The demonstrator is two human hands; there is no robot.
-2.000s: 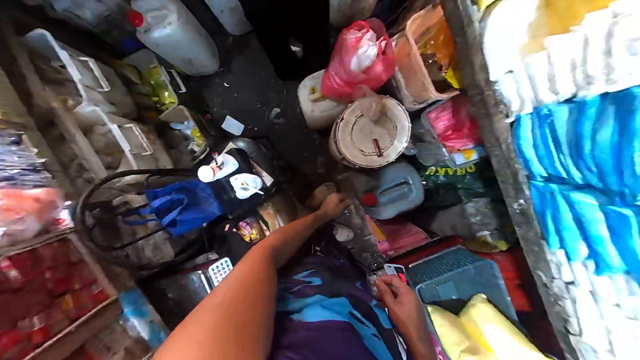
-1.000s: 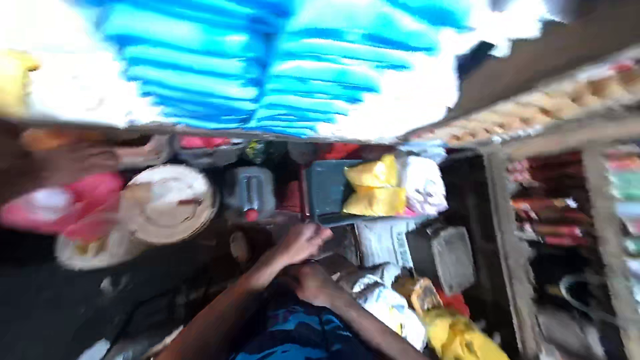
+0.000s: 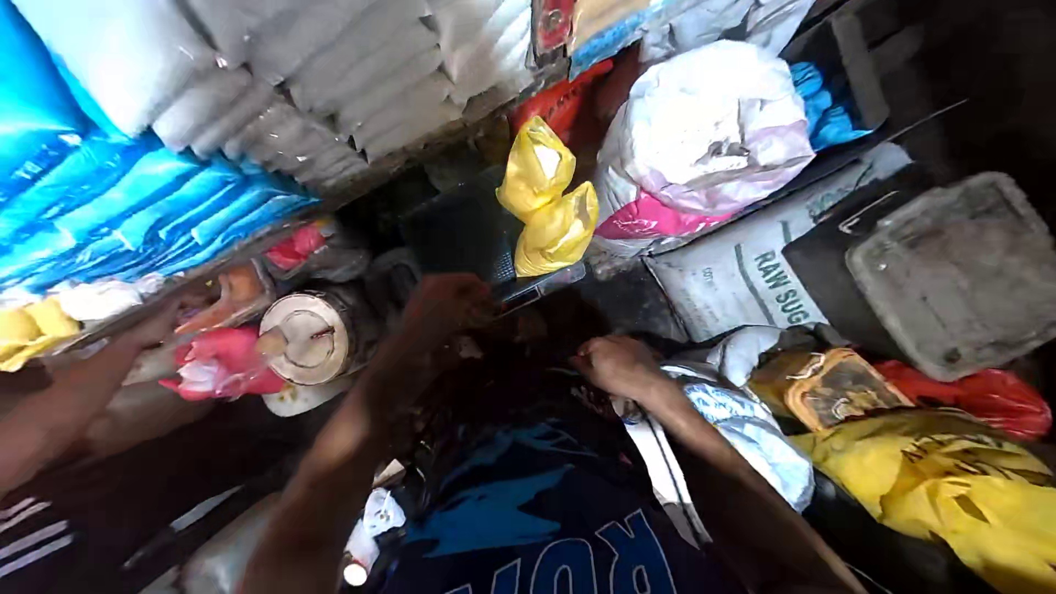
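Observation:
Near the middle, my left hand [image 3: 454, 301] is dark and blurred beside the front edge of a dark plastic crate [image 3: 462, 227]; its fingers are hard to make out. My right hand [image 3: 615, 363] lies to the right of it, apart from it, with fingers curled in; whether it holds something cannot be told. Two knotted yellow plastic bags [image 3: 557, 235] rest at the right side of the crate. Below my right hand are a crumpled white bag [image 3: 747, 437] and a white strip with dark lines [image 3: 664, 470].
Blue packs [image 3: 124, 214] and white packs [image 3: 346, 66] are stacked above. At left are a round-lidded bucket [image 3: 305, 338], a pink bag [image 3: 223, 363] and another person's arm [image 3: 74, 396]. A raw sugar sack [image 3: 734, 272], a grey lid [image 3: 957, 272] and a yellow bag [image 3: 965, 487] lie right.
The view has swung widely round towards the crate and sacks. My hands, close together one second ago, are now farther apart.

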